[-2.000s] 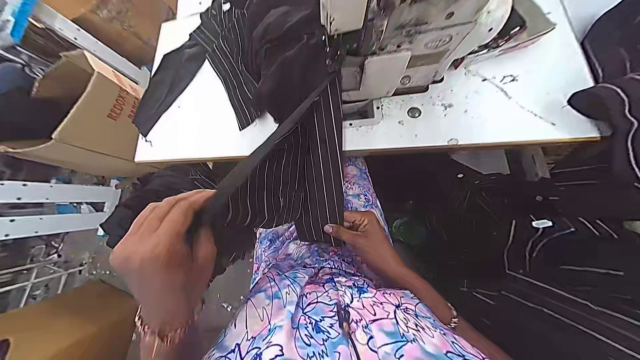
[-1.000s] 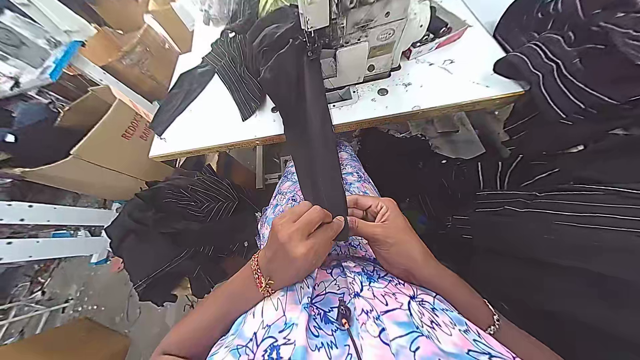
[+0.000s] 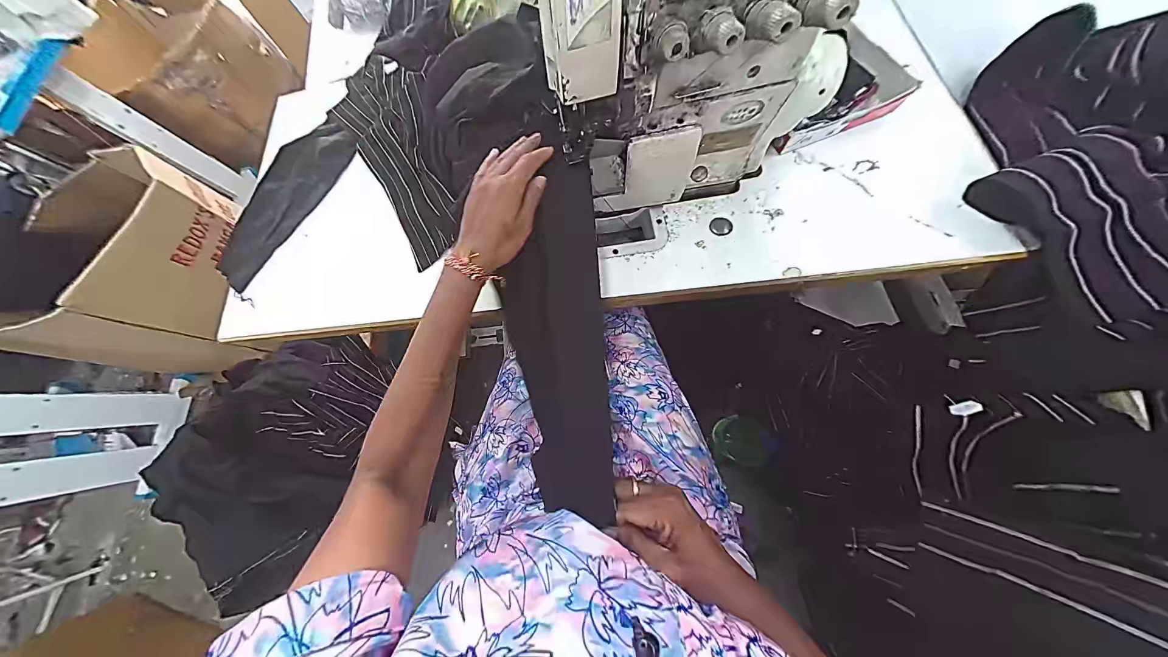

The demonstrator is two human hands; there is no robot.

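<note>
A long black fabric piece (image 3: 566,365) runs from under the presser foot of an overlock sewing machine (image 3: 712,109) down over the table edge to my lap. Flat on the cloth, just left of the needle area, lies my left hand (image 3: 502,201), its fingers extended and slightly spread. Down at my lap, the fingers of my right hand (image 3: 662,525) are closed on the right edge of the fabric's lower end. Bunched black cloth and a pinstriped part (image 3: 397,155) rest on the table left of the machine.
The white sewing table (image 3: 803,233) has a wooden front edge. Cardboard boxes (image 3: 137,246) and a white metal frame (image 3: 82,447) stand at the left. Dark striped garments (image 3: 1086,192) are heaped at the right, with more dark cloth (image 3: 265,456) below the table at the left.
My left hand has moved from the fabric's lower end up beside the needle area. My right hand remains at the lower end. Earlier, both hands held a pinstriped part stretched between them.
</note>
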